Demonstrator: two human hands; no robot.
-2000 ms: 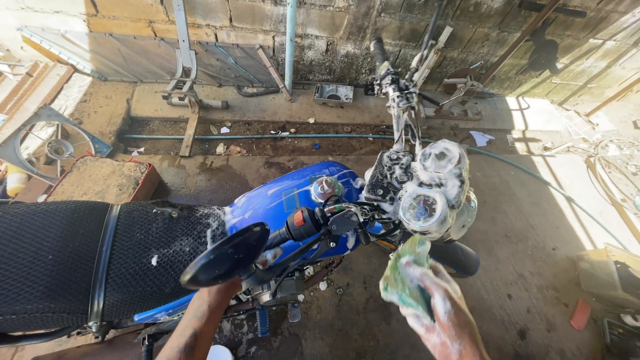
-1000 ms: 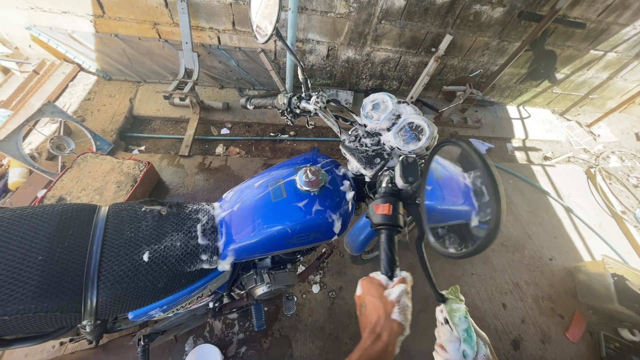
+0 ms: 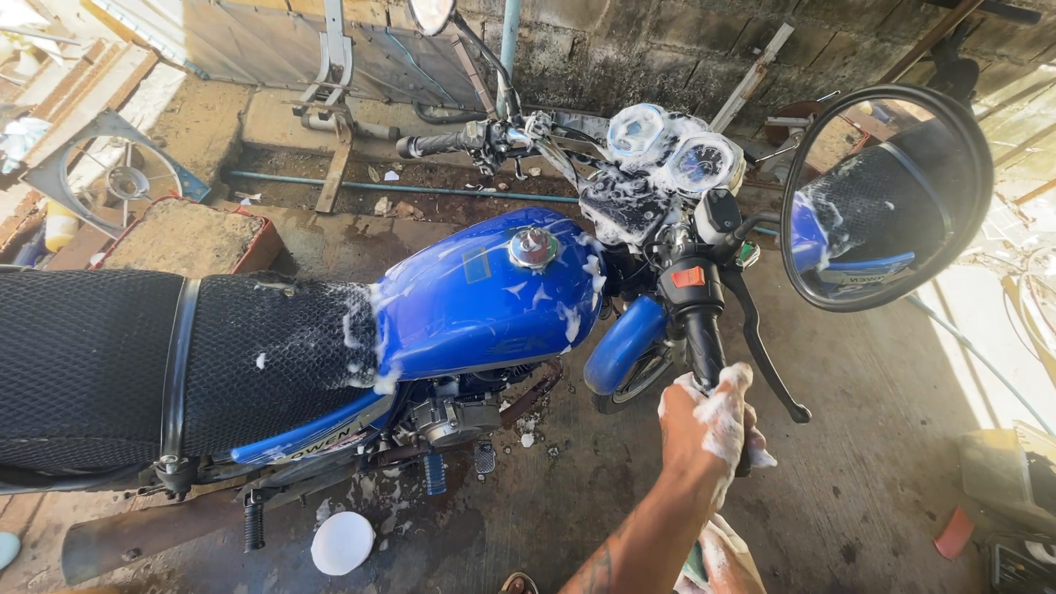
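A blue motorcycle tank with a chrome filler cap carries streaks of foam. My left hand, covered in suds, is closed around the black handlebar grip beside the lever. Foam coats the round gauges and the area around them. At the bottom edge, partly behind my left forearm, is my soapy right hand. It holds a pale green sponge or cloth, mostly hidden. The near mirror reflects the black mesh-covered seat.
A white round container stands on the wet concrete floor beside the foot pegs. Behind the motorcycle are a red-sided box, a fan frame, a thin blue pipe and a block wall. A pale plastic bin is at the right.
The handlebars have turned, carrying the near mirror from over the tank to the right. My left hand has moved onto the grip. My right hand, with the sponge, has moved down from near the gauges.
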